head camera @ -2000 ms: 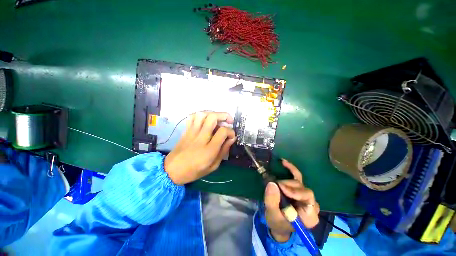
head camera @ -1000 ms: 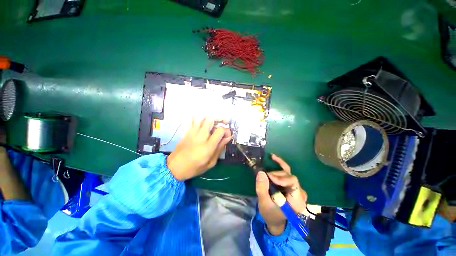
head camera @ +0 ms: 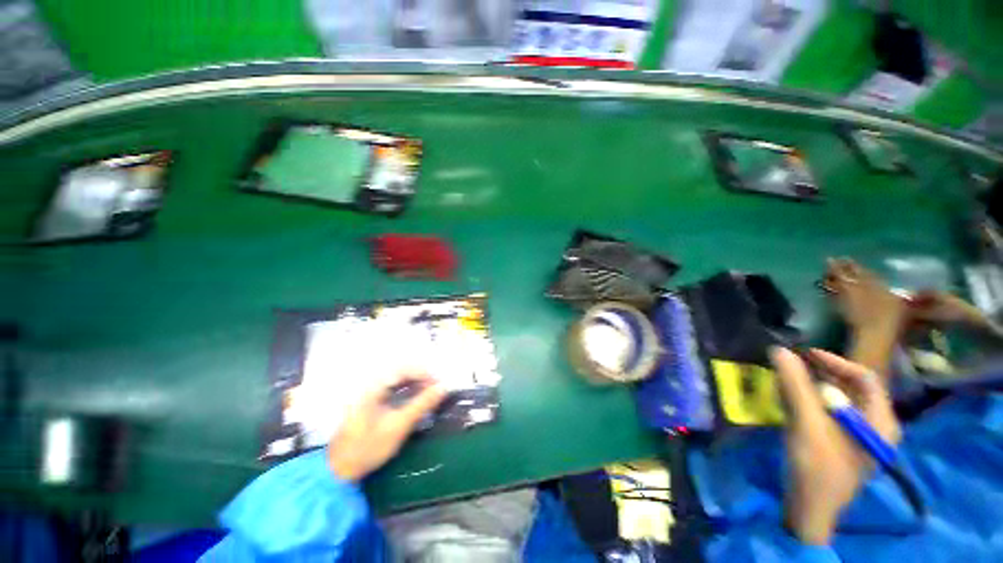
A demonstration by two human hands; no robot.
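Note:
The opened tablet [head camera: 330,363] lies on the green bench in front of me, its pale panel glaring white. My left hand [head camera: 387,423] rests over its lower middle, thumb and finger close together near a small dark spot; blur hides whether they pinch anything. My right hand [head camera: 830,434] is far right, beside the iron holder [head camera: 746,393], closed around the blue-and-black soldering iron [head camera: 863,427]. The iron's tip cannot be made out. The red wired components [head camera: 415,256] lie heaped behind the tablet.
A tape roll [head camera: 614,343], fume fan [head camera: 607,269] and blue soldering station [head camera: 671,368] stand right of the tablet. A solder spool [head camera: 61,451] is at left. Other tablets [head camera: 330,165] lie along the back. Another person's hands [head camera: 869,308] are at far right.
The view has lifted and turned right, showing the partition. My right hand has moved the iron away from the tablet to the holder's side. My left hand has stayed over the tablet.

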